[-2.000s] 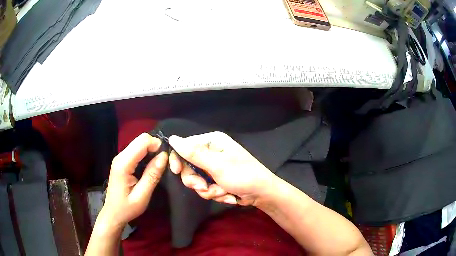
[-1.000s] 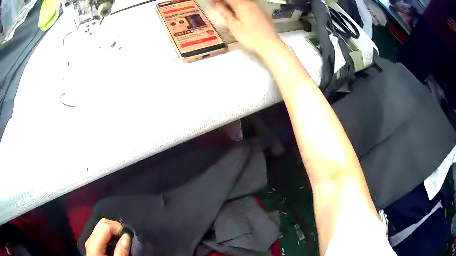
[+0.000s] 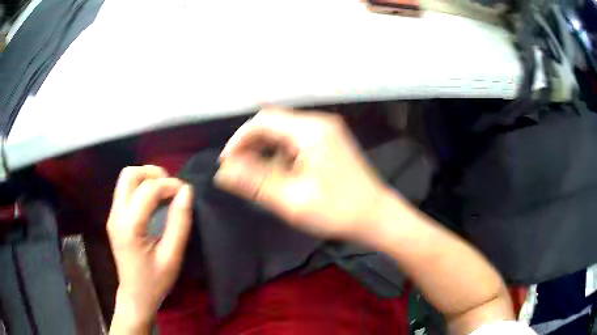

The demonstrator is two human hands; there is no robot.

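Note:
The dark grey garment piece (image 3: 242, 242) hangs over the red cloth at the lap, below the table edge. My left hand (image 3: 147, 226) pinches its upper edge between thumb and forefinger, left of centre. My right hand (image 3: 304, 173) is blurred and hovers over the piece, just right of the left hand. Its fingers are curled and the thumb and fingertips come close together. No tool shows in it; whether it holds cloth or a thread cannot be told.
The white table (image 3: 262, 59) spans the top, its front edge just beyond my hands. Stacked grey panels (image 3: 46, 49) lie at its left, a smartphone (image 3: 395, 8) at the top edge. Dark strips hang at its right end. A grey pile (image 3: 530, 203) is at right.
My right hand has come back from the table's right side to beside the left hand. The view has swung back to the lap. The snips-like tool seen two seconds ago no longer shows.

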